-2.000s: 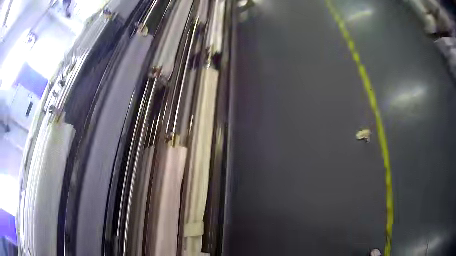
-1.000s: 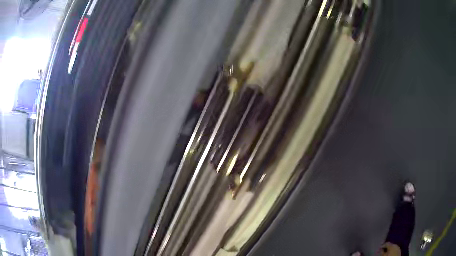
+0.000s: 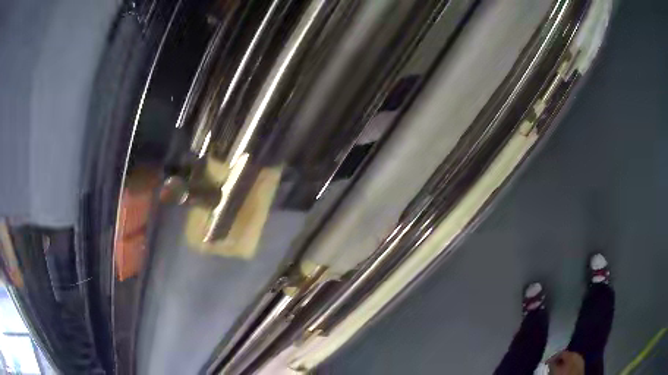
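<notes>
Blurred shiny metal tubes (image 3: 264, 110) run diagonally across the tiered rack (image 3: 505, 157). A cream-yellow pad (image 3: 256, 220) lies around tube ends at left centre, beside a smooth lilac-grey fabric panel (image 3: 172, 293). Small brassy lumps, perhaps clamps (image 3: 300, 278), sit near other tube ends. Long pale strips lie between the tubes. A small tan patch at the bottom edge, over my legs, looks like part of my right hand (image 3: 568, 364); it is cut off and its fingers are unclear. My left hand is not in view. No hand visibly touches the rack.
My dark-trousered legs (image 3: 593, 315) and red-and-white shoes (image 3: 533, 295) are at lower right on the grey floor (image 3: 630, 168). A yellow floor line (image 3: 644, 351) crosses the lower right corner. An orange object (image 3: 134, 227) shows through the rack at left.
The view has swung and moved closer to the rack, which now slants across the picture. My legs and both shoes have come into view at lower right. The cream-yellow pad now shows large.
</notes>
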